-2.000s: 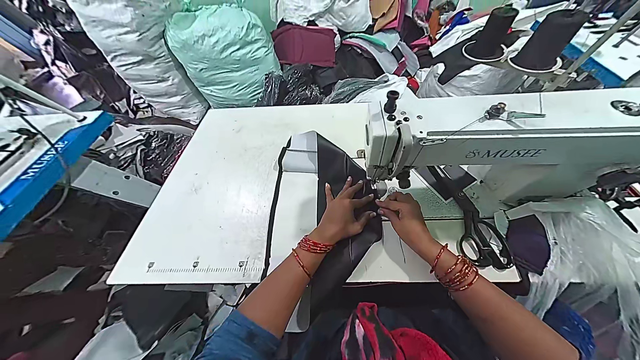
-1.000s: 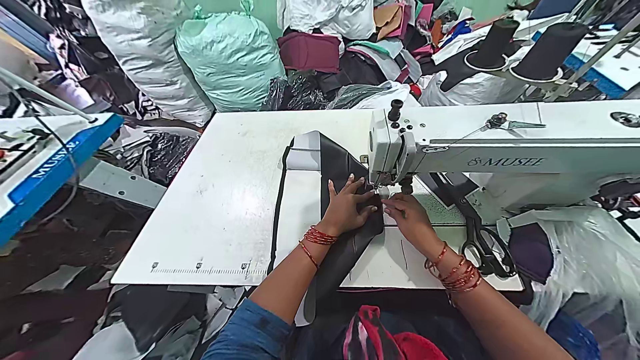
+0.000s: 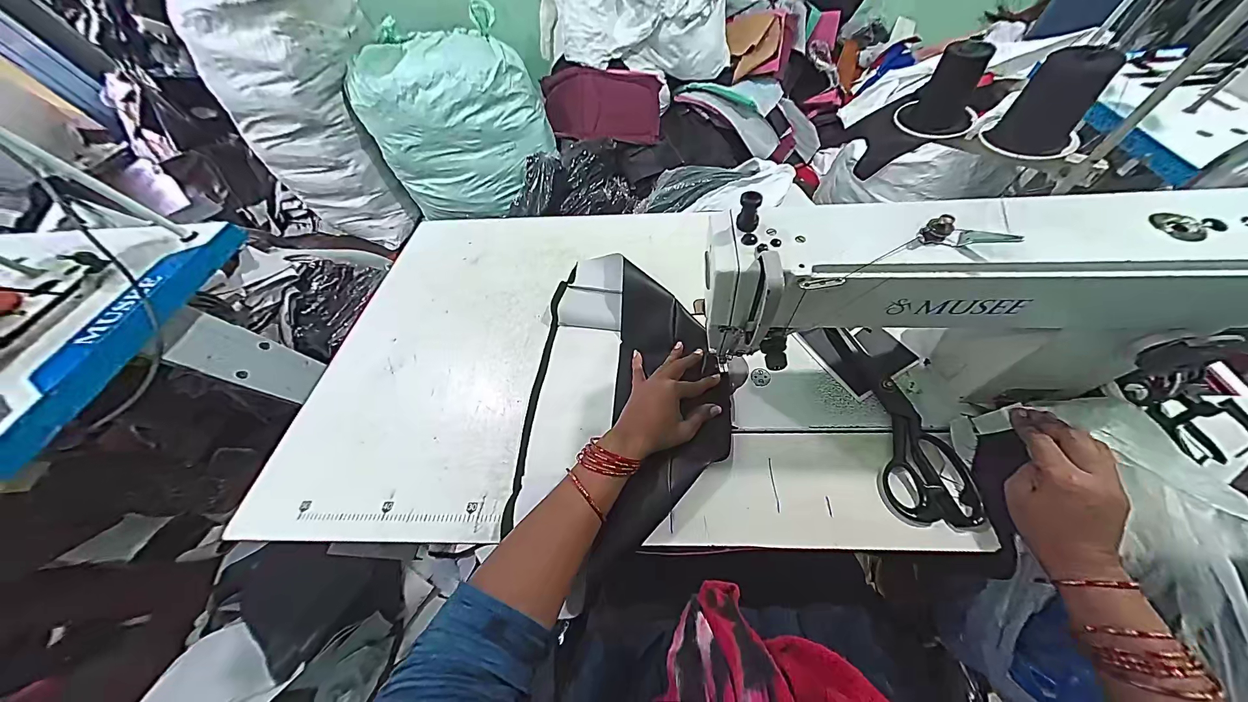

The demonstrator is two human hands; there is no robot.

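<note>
My left hand (image 3: 663,405) lies with fingers spread on a piece of black material (image 3: 648,312), pressing it flat beside the needle area of a white Musee sewing machine (image 3: 916,283). A pale panel with a black edge strip (image 3: 549,370) lies left of the black part. Over at the table's right end, my right hand (image 3: 1068,487) has its fingertips on a small pale piece (image 3: 994,421) above dark fabric; whether it grips this piece is unclear. Black-handled scissors (image 3: 921,473) rest on the table between the machine arm and my right hand.
The white table (image 3: 390,390) has a printed ruler scale near its front edge. Clear plastic (image 3: 1160,478) hangs at the right. Two black thread cones (image 3: 1053,102) stand behind the machine. Stuffed sacks (image 3: 448,122) and fabric scraps lie behind the table. A blue-edged machine table (image 3: 127,331) is at left.
My right hand has moved from beside the needle to the right end of the table, by the dark fabric and plastic. My left hand has stayed on the black material.
</note>
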